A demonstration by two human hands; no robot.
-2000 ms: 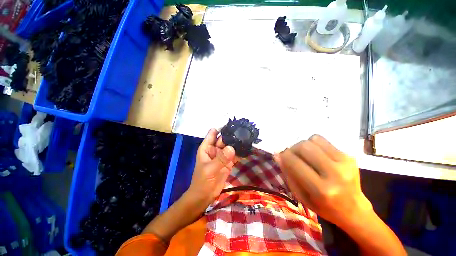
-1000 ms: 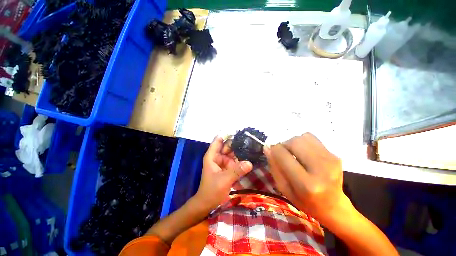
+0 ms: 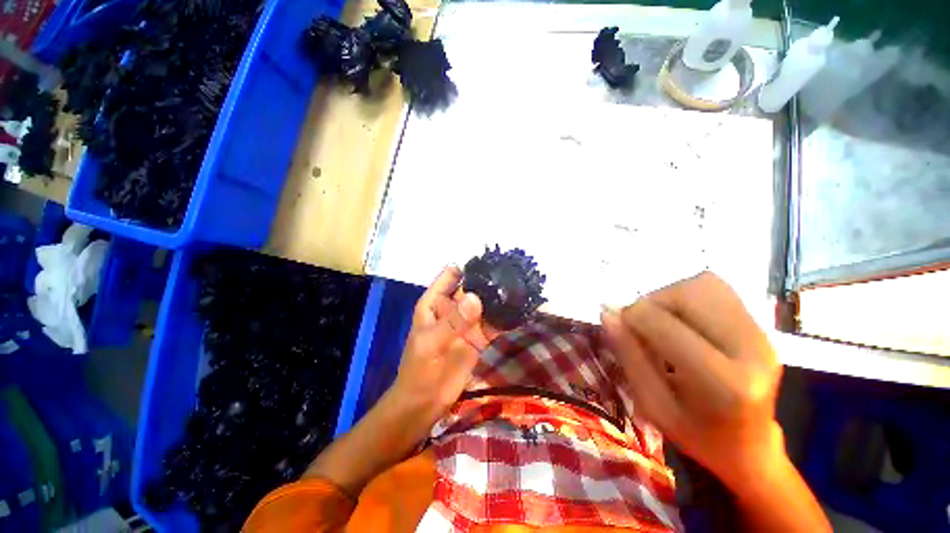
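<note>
My left hand (image 3: 443,338) holds a round black spiky assembly (image 3: 504,287) by its left edge, over the near edge of the white work sheet (image 3: 563,198). My right hand (image 3: 693,364) is to the right of the assembly, apart from it, with its fingers curled together. A small pale tip (image 3: 610,309) shows at its fingertips; whether it is a thin rod or a fingertip cover I cannot tell.
A raised blue bin (image 3: 234,156) and a lower blue bin (image 3: 156,385) hold black parts at left. Loose black parts (image 3: 425,71) lie at the sheet's top left, another black piece (image 3: 614,59) farther right. A tape ring (image 3: 677,83) and white bottles (image 3: 800,68) stand top right.
One second ago my right hand held a pale thin rod against the assembly. It has since moved right, away from it. My left hand has shifted slightly left with the assembly.
</note>
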